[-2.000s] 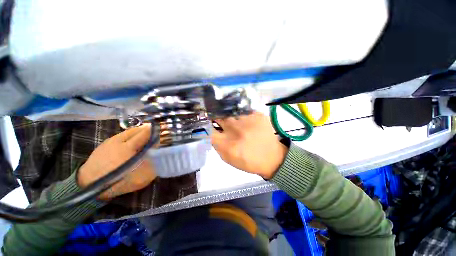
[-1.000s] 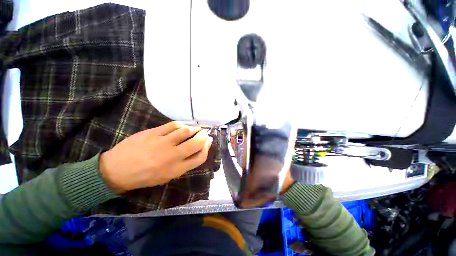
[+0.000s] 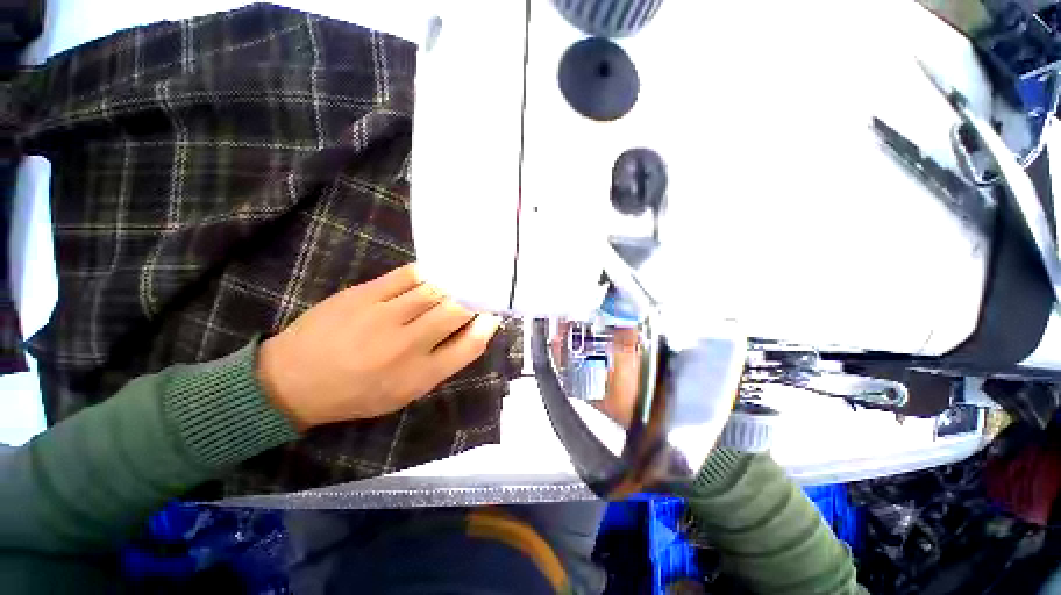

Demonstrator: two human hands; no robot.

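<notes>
A dark plaid fabric panel (image 3: 233, 174) lies left of the sewing machine head (image 3: 768, 163), its right edge running under the head's end. My left hand (image 3: 361, 355) lies on the panel with bent fingers, fingertips at its edge beside the needle area; whether they pinch the cloth is hard to tell. My right hand (image 3: 622, 378) is mostly hidden behind the shiny curved metal guard (image 3: 686, 407); only part shows through and beside it, and its fingertips and any hold cannot be made out. The needle and presser foot are not clearly visible.
The white table's ruler-marked front edge (image 3: 407, 493) runs before my lap. Blue crates (image 3: 663, 540) stand below it. A ribbed grey knob (image 3: 745, 431) sits right of the guard. Dark cloth (image 3: 931, 523) is heaped at the lower right. A black strap (image 3: 1024, 279) wraps the machine arm.
The view has shifted from close over the tension parts to the head's end. Since one second ago, the machine appears slightly further right and lower. My left hand stays on the panel near the needle area.
</notes>
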